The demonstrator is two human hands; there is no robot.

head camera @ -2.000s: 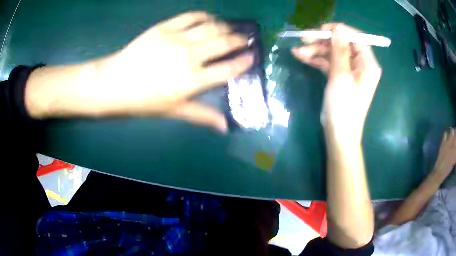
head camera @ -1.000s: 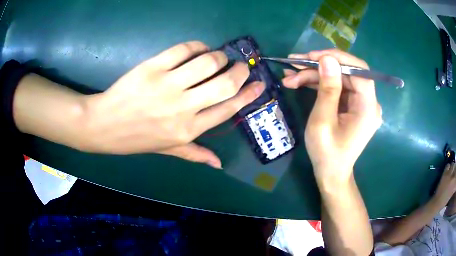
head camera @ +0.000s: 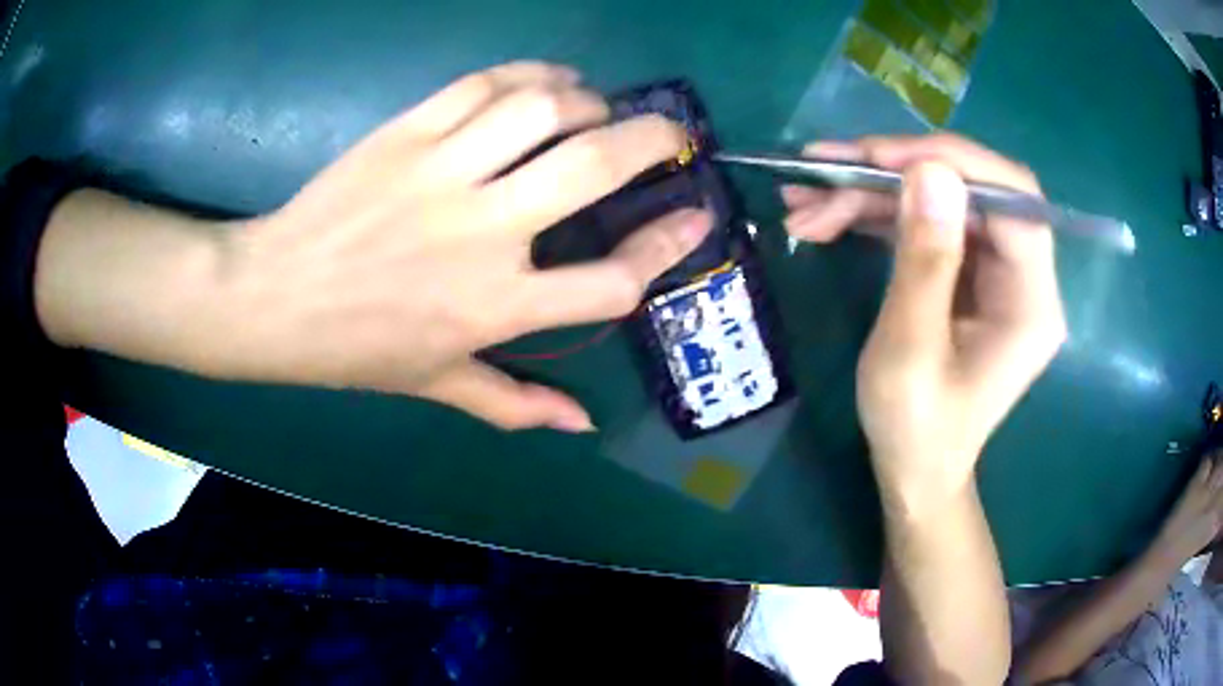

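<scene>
The open black phone body lies on the green bench, its blue and silver-white circuit board at the near end. My left hand lies over the phone's left side, fingertips on it. One fingertip is at the small yellow tape piece near the far end and partly hides it. My right hand holds the silver tweezers like a pen, tip at the phone's right edge beside the tape piece. A thin red wire runs from under my left hand to the phone.
A clear backing sheet with yellow-green tape pieces lies beyond my right hand. Another clear strip with a yellow patch lies partly under the phone's near end. Black phones are at the right edge. Another person's hand and arm are at the lower right.
My left index fingertip has moved onto the yellow piece, which showed uncovered a second ago. My right hand and tweezers have shifted slightly right. Two seconds ago, the tweezers were farther from the phone.
</scene>
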